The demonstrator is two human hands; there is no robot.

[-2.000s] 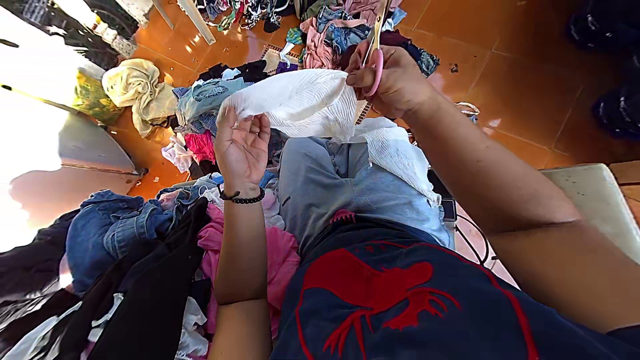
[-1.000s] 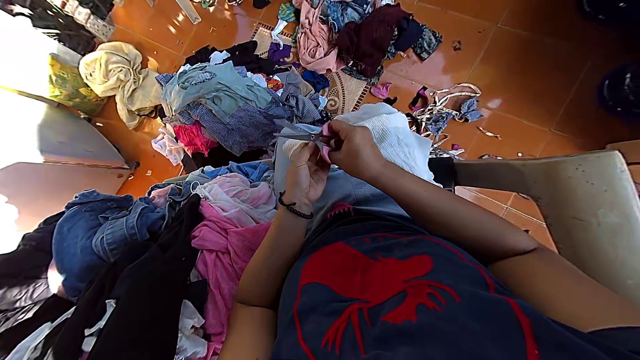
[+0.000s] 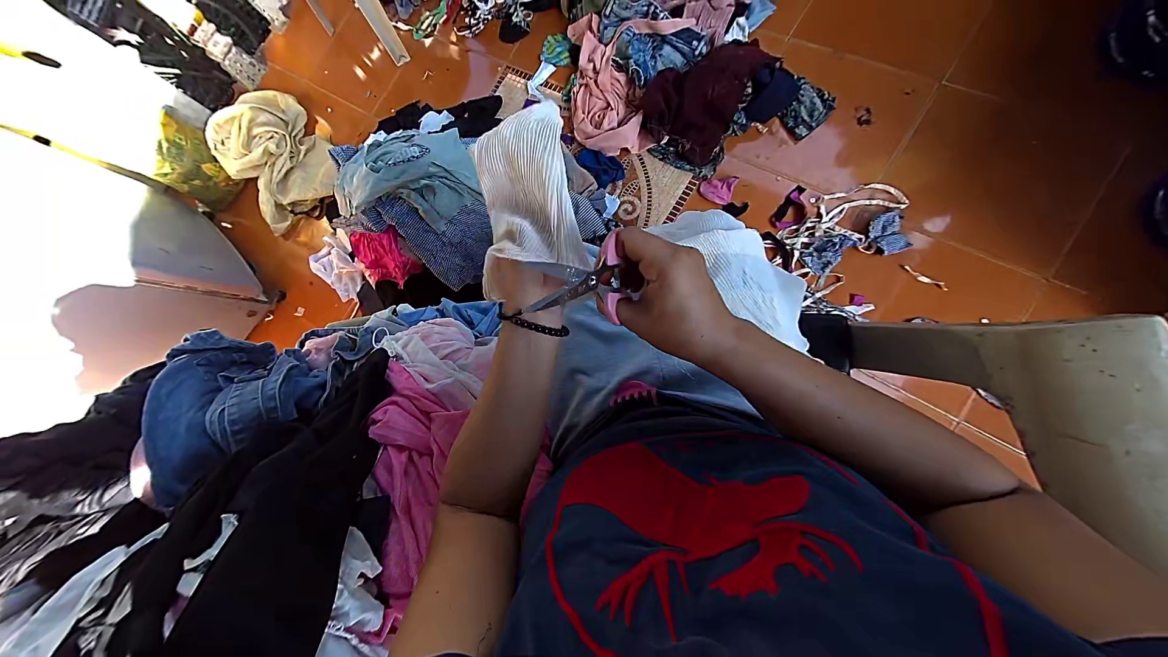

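My right hand (image 3: 671,292) grips pink-handled scissors (image 3: 577,287), whose blades are spread and point left, beside my left wrist. My left hand (image 3: 516,278) is mostly covered by a piece of white ribbed fabric (image 3: 527,182) that stands up over it; its fingers are hidden beneath the cloth. A dark beaded bracelet circles that wrist. More white ribbed fabric (image 3: 744,265) lies over my lap on light blue jeans, just beyond my right hand.
Pink cloth (image 3: 415,456), blue denim (image 3: 228,392) and black garments (image 3: 283,511) are heaped at my left. Grey-green and checked clothes (image 3: 411,182) lie ahead on the tiled floor, near maroon cloth (image 3: 707,100). Fabric strips (image 3: 839,233) and a chair's armrest (image 3: 1004,356) are at right.
A white fabric piece now rises over my left hand, which was bare near the scissors a second ago. The scissors were higher, above the cloth, two seconds ago.
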